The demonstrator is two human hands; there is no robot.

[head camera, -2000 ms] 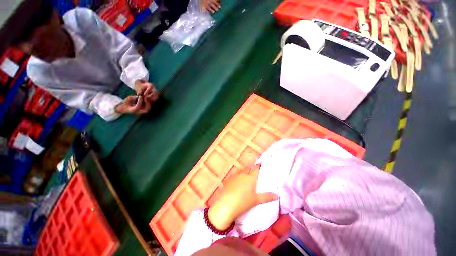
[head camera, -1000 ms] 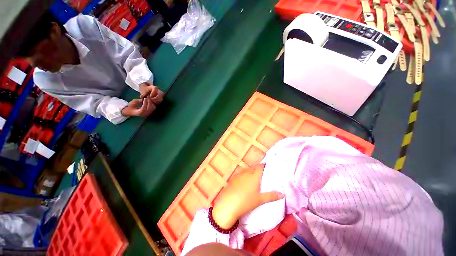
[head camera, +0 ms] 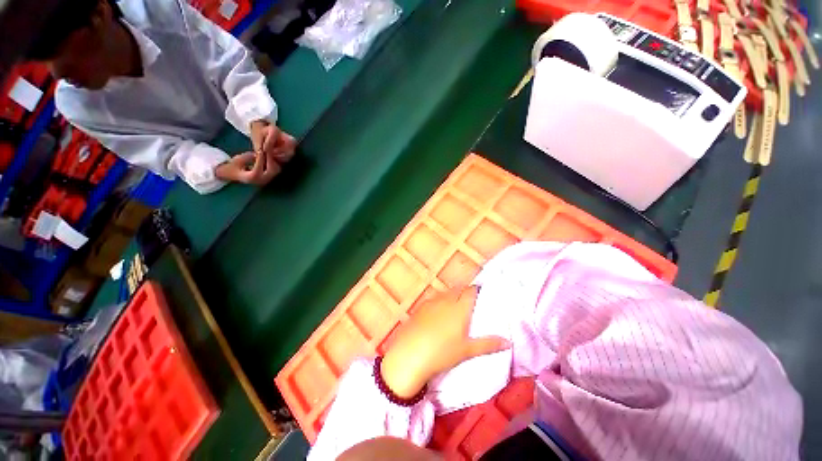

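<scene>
My left hand (head camera: 431, 344), bare with a dark red bead bracelet at the wrist, lies over an orange-red compartment tray (head camera: 416, 241) and against my right sleeve (head camera: 649, 351). Its thumb is apart and its fingertips are partly covered by the pink striped sleeve. I see nothing held in it. My right forearm crosses the tray from the right; my right hand is not clearly seen. A blurred skin-toned shape at the bottom edge cannot be identified. The visible square pockets of the tray are empty.
A white tape dispenser (head camera: 617, 117) stands beyond the tray, with cream straps (head camera: 764, 112) behind it. A green belt (head camera: 297, 261) runs alongside. Another tray (head camera: 135, 387) is at left. Opposite, a person in white (head camera: 171, 99) has both hands together near a clear plastic bag (head camera: 350, 31).
The camera view has shifted slightly, moving the dispenser right in the picture. My folded arms stay in the same pose over the tray. The opposite person's hands remain together.
</scene>
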